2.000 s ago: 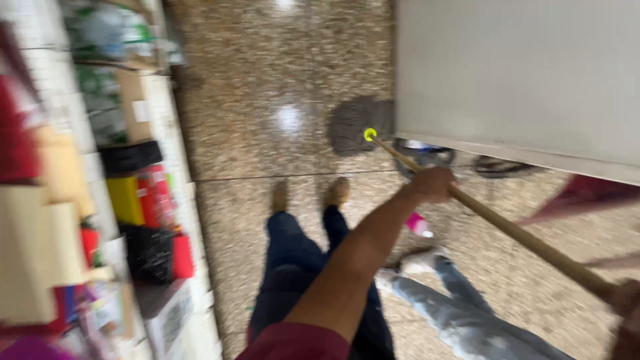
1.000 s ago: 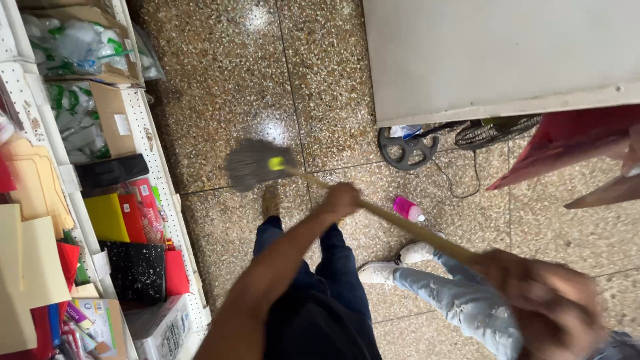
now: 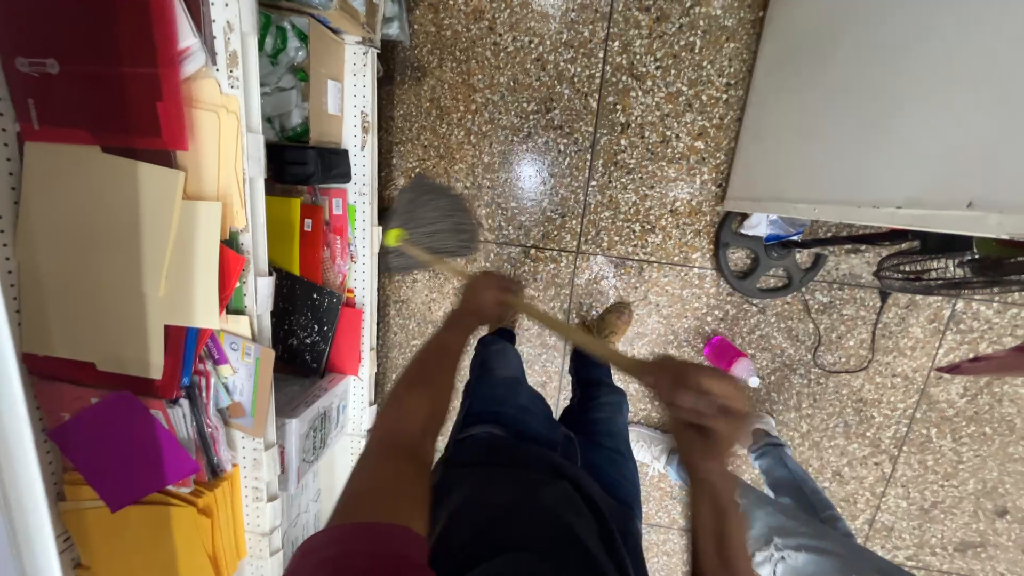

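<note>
A mop with grey strands [image 3: 432, 220] lies spread on the speckled floor against the foot of the white shelving, a yellow-green collar joining it to its pole. My left hand [image 3: 490, 300] is closed around the wooden mop handle [image 3: 568, 330] near the mop end. Farther up the same handle, my right hand [image 3: 704, 400] grips it, somewhat blurred by motion. The handle slants across the view above my legs and brown shoes.
White shelves [image 3: 364, 120] with folders, envelopes and boxes line the left. At right are a pale cabinet [image 3: 872, 104], a fan [image 3: 944, 272] with its base and cord, and a pink bottle [image 3: 724, 352] on the floor. Another person's legs [image 3: 800, 496] stand close by.
The mop head has swept left across the floor, from beside the cabinet to the shelving. Both hands have stayed on the handle and moved left with it.
</note>
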